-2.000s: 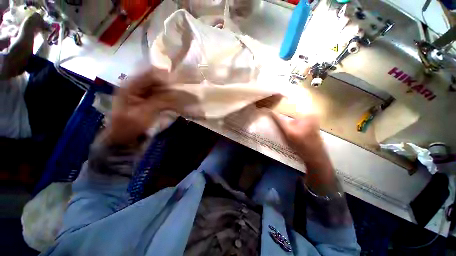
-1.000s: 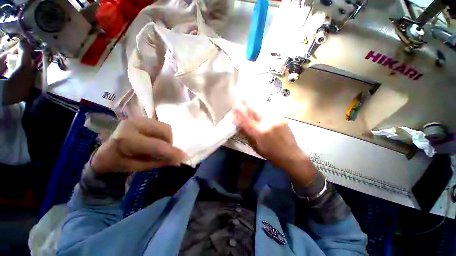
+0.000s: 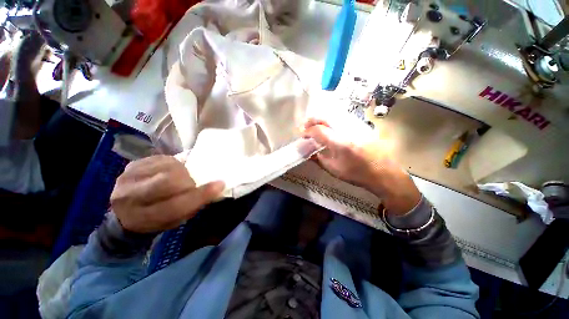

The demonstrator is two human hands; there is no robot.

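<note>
The beige garment piece (image 3: 262, 106) lies in a soft heap left of the needle area, with its near edge drawn over the table's front. My left hand (image 3: 159, 193) pinches the left end of the folded seam edge (image 3: 268, 171) between thumb and fingers. My right hand (image 3: 359, 162) holds the same edge's right end, just in front of and left of the sewing machine's needle area. The edge is stretched nearly straight between both hands. Bright glare washes out the cloth near the presser foot, so the needle cannot be made out.
The HIKARI sewing machine (image 3: 474, 81) stands at right, with yellow-green snips (image 3: 457, 152) on its bed. A blue lamp bar (image 3: 340, 47) hangs above the cloth. A white scrap (image 3: 521, 196) lies at right. A red bundle (image 3: 153, 19) and another person's arm (image 3: 26, 81) are at left.
The hands came down and nearer the body from their blurred, raised spread of two seconds ago. Since one second ago, the hands are slightly farther apart and more of the edge shows between them.
</note>
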